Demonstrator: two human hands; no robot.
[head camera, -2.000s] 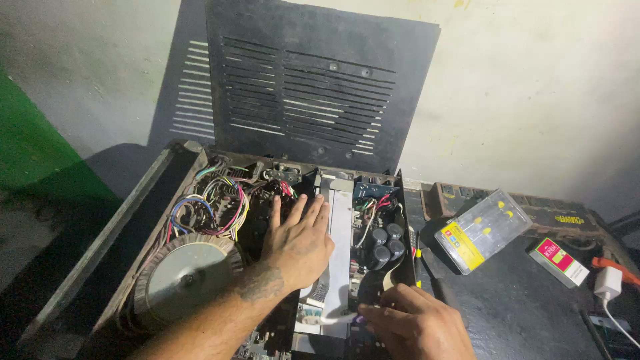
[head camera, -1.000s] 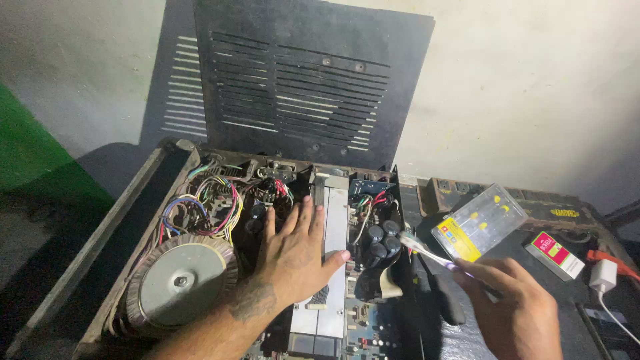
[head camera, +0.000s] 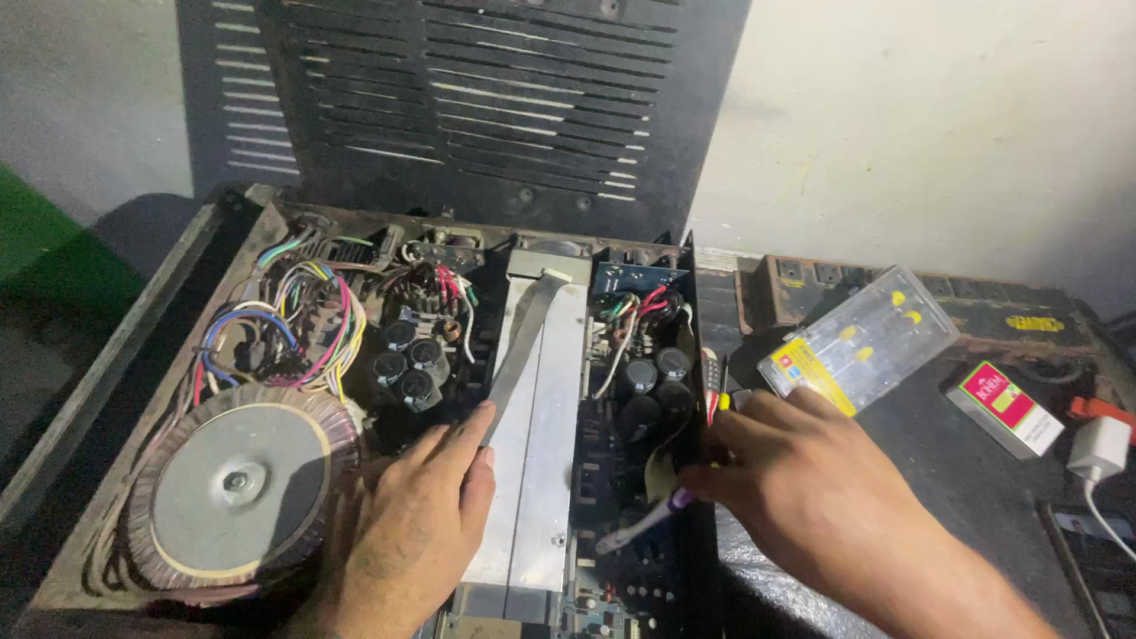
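My left hand (head camera: 426, 510) rests over the left side of an opened amplifier chassis, beside the long metal heat-sink cover (head camera: 541, 417). Its index finger and thumb touch the lower visible part of a grey ribbon cable (head camera: 524, 342), whose pale connector end lies on the cover; whether they pinch it is unclear. My right hand (head camera: 781, 470), slightly blurred, grips a toothbrush (head camera: 652, 525) with a white and purple handle. The brush head points down-left, over the circuit board (head camera: 612, 577) right of the cover. Black capacitors (head camera: 657, 382) stand above the brush.
A toroidal transformer (head camera: 235, 484) and colored wires (head camera: 333, 328) fill the left side. Behind stands a slotted black metal panel (head camera: 497, 98). On the right lie a clear plastic case (head camera: 870, 337), a small box (head camera: 1003, 408), a white plug adapter (head camera: 1096, 448) and a screwdriver (head camera: 723, 399).
My right hand has brought the toothbrush from beside the capacitors down over the circuit board. My left hand has shifted off the cover's middle toward its left edge, uncovering the ribbon cable. The view is closer.
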